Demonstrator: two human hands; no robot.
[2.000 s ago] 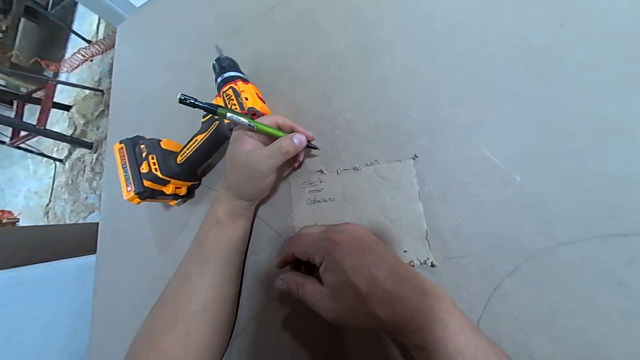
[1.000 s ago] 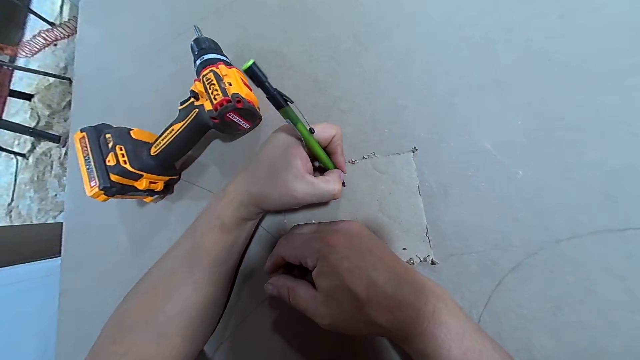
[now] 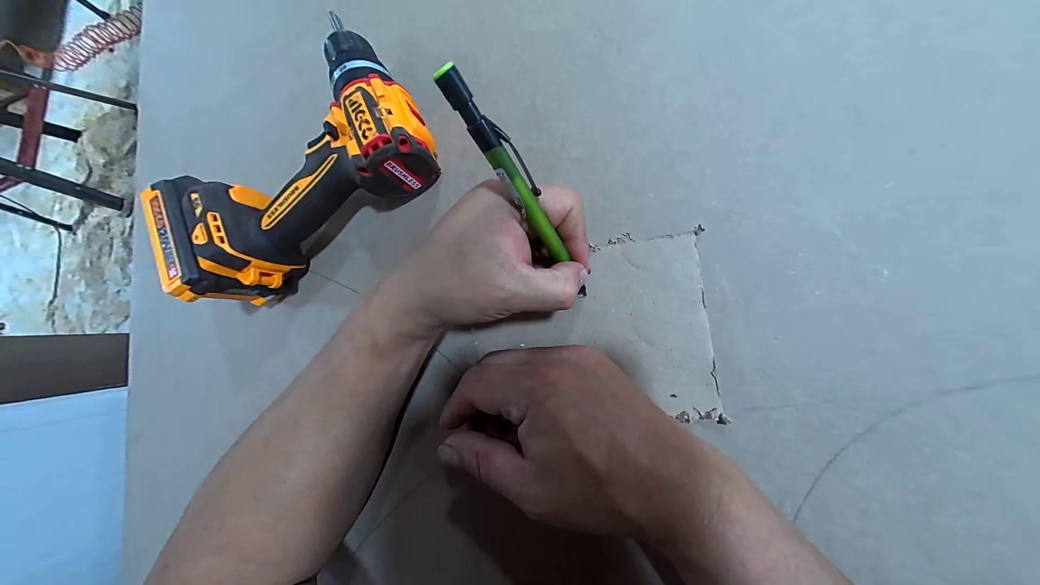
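Note:
A green and black mechanical pencil or marker (image 3: 532,195) is gripped in my left hand (image 3: 504,260), its dark tip at a pale rectangular patch (image 3: 650,309) in a grey-brown board (image 3: 853,203). The patch has ragged, crumbly edges; its left part is hidden by my hands. My right hand (image 3: 561,431) rests palm down over the patch's lower edge, fingers curled, thumb apart, with nothing seen in it. An orange and black cordless drill (image 3: 374,130) lies on the board to the left of my left hand, its bit pointing away from me.
Faint curved pencil lines (image 3: 845,451) cross the board at the lower right. Past the board's left edge are dark metal bars (image 3: 65,187), a coiled orange hose (image 3: 97,39), a rough stone surface (image 3: 106,252) and a light blue surface (image 3: 61,487).
My left hand, with the pen, has moved right onto the patch and now covers the handwriting seen there two seconds ago. My right hand has stayed about where it was.

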